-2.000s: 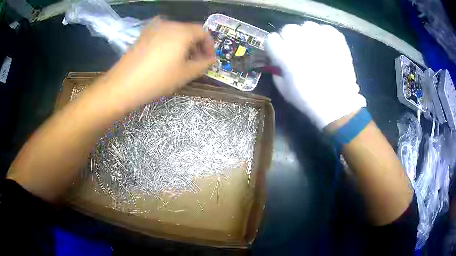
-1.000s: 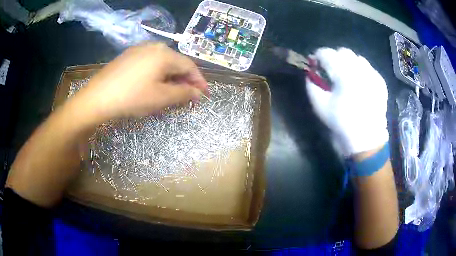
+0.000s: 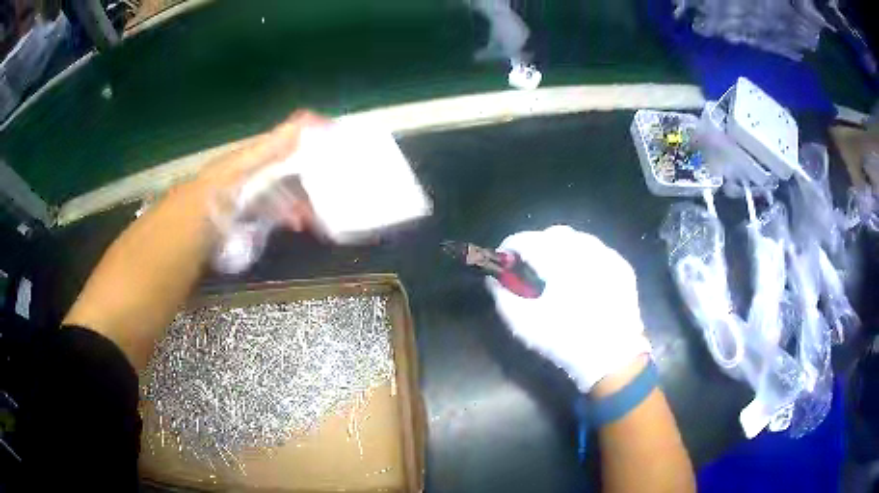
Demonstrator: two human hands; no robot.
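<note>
My left hand [image 3: 294,178], bare and blurred, holds a white socket housing [image 3: 364,183] by its left side, above the bench behind the tray. Its closed white face shows; the inside is hidden. Crinkled clear plastic [image 3: 246,217] hangs at that hand. My right hand [image 3: 573,303], in a white glove with a blue wrist band, holds small red-handled pliers [image 3: 511,272], jaws pointing left. The cardboard tray [image 3: 410,385] of thin silver pins [image 3: 275,366] lies below my left hand, apart from both hands.
Several white units [image 3: 675,154] with bagged cords [image 3: 713,289] stand at the right, one open with its board showing. A green conveyor belt [image 3: 405,48] with a pale rail [image 3: 578,98] runs across the back. A small white plug [image 3: 524,76] lies on it. Blue sheeting [image 3: 771,467] is at the lower right.
The view has shifted. My left hand has left the pins and lifted the housing, which lay open side up on the bench. My right hand still holds the pliers.
</note>
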